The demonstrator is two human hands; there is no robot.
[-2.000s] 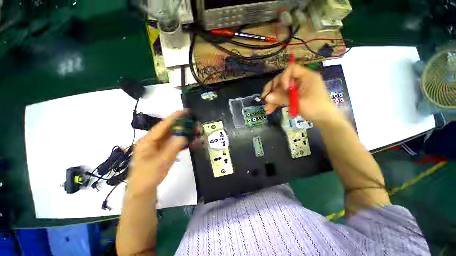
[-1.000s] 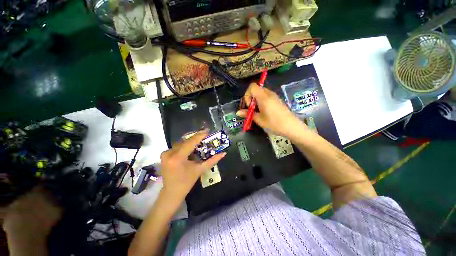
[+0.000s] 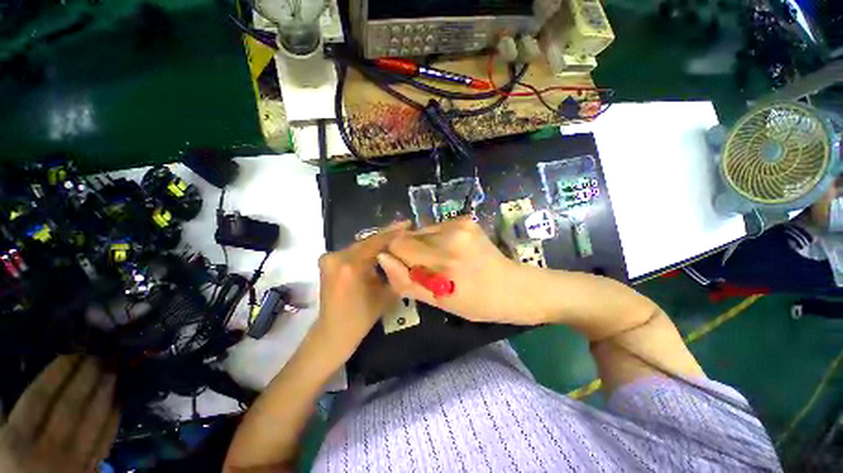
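My left hand (image 3: 351, 286) is over the left part of the black test panel (image 3: 471, 328). Its fingers are curled, and whatever it holds is hidden behind the two hands. My right hand (image 3: 462, 272) meets it from the right and grips a red marker pen (image 3: 433, 281), whose red end points toward me; its tip is hidden at the left fingers. The output test board (image 3: 448, 211) under a clear cover shows just beyond my hands. A cream AC socket strip (image 3: 401, 317) is partly covered by my hands.
A tangled pile of black adapters (image 3: 120, 249) lies at the left, with another person's hand (image 3: 65, 416) beside it. Black adapters (image 3: 248, 231) lie on the white tabletop. Behind are a bench meter (image 3: 434, 37), a lamp bulb (image 3: 300, 37) and leads; a fan (image 3: 778, 155) stands right.
My right hand with the red pen has moved left and toward me, against my left hand. The circuit board seen in my left hand is now hidden. The camera view has shifted slightly.
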